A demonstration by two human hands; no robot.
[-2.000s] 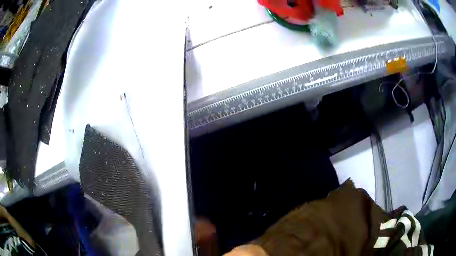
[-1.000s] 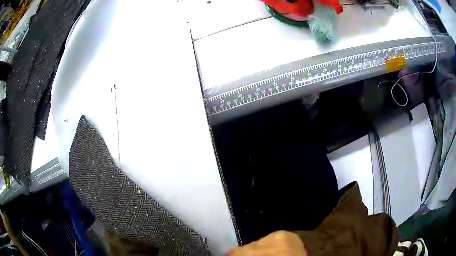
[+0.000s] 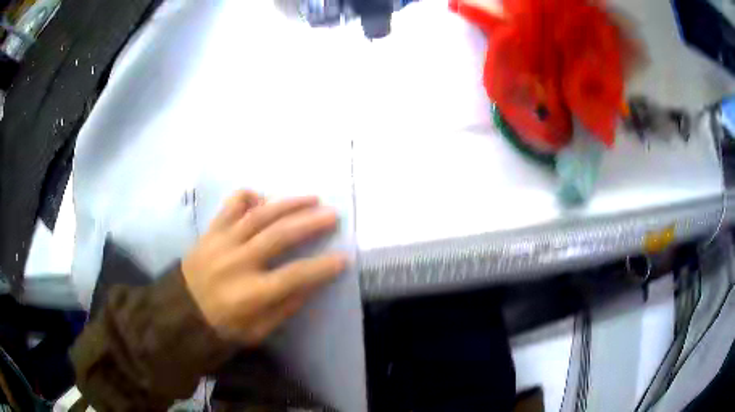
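A pale grey-white lining piece lies over the table and hangs past its front edge. A dark textured fabric panel shows beside and below my left sleeve, mostly covered by my arm. My left hand lies palm down on the pale cloth near its right edge, fingers slightly spread, slightly blurred, gripping nothing visible. My right hand is out of the picture; only a small brown patch, perhaps its sleeve, shows at the bottom edge.
Dark metal needle-area parts are at the top. A crumpled red bag, a green scissor loop and a grey-green wad are at right. The ruler runs along the front edge. Black fabric lies left.
My left hand has come in from the lower left onto the pale cloth. The right hand has left the bottom of the picture. The view has shifted, showing more table and the needle area.
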